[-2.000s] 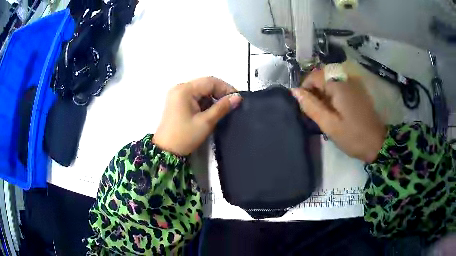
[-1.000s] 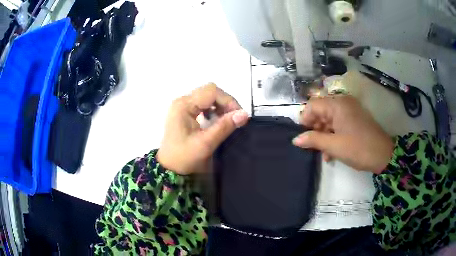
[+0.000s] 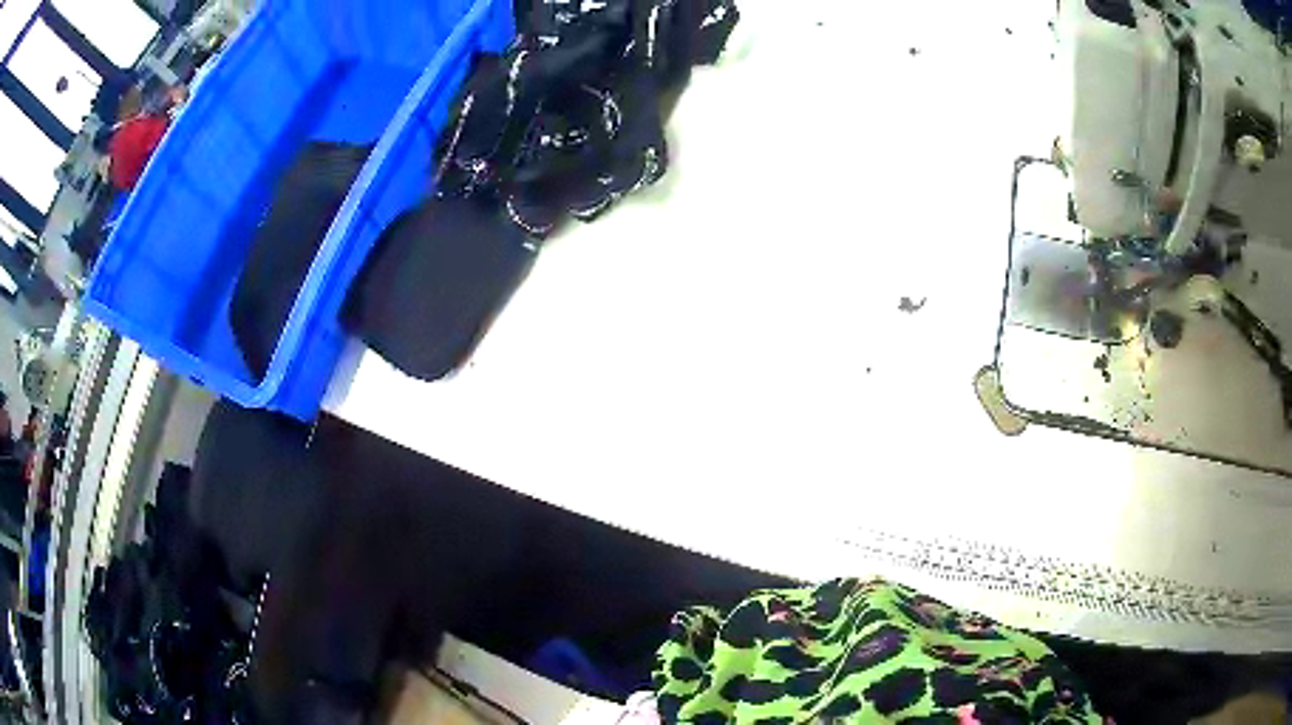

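Note:
A smooth black fabric panel (image 3: pixel 442 286) with rounded corners lies on the white table beside the blue bin (image 3: pixel 191 262). The zipper strip pile (image 3: pixel 567 128), black with pale glints, lies above it. Another dark panel (image 3: pixel 298 248) shows inside the bin. The patterned green sleeve of my left arm is at the bottom edge. Only a small pale patch shows at its cuff, cut off by the edge, so what my left hand holds is hidden. My right hand cannot be made out. The black piece held earlier is out of view.
The sewing machine (image 3: pixel 1134 128) stands at the right, with its needle plate (image 3: pixel 1056 283) and a tan tab (image 3: pixel 999 401) near it. A printed ruler (image 3: pixel 1049 574) runs along the front edge. More black pieces (image 3: pixel 170 623) hang or lie below left. A person in red (image 3: pixel 138 149) is far left.
The view has swung left, so the bin and pile sit further right in the picture. Both hands have left the black piece's former place, and that piece is no longer visible.

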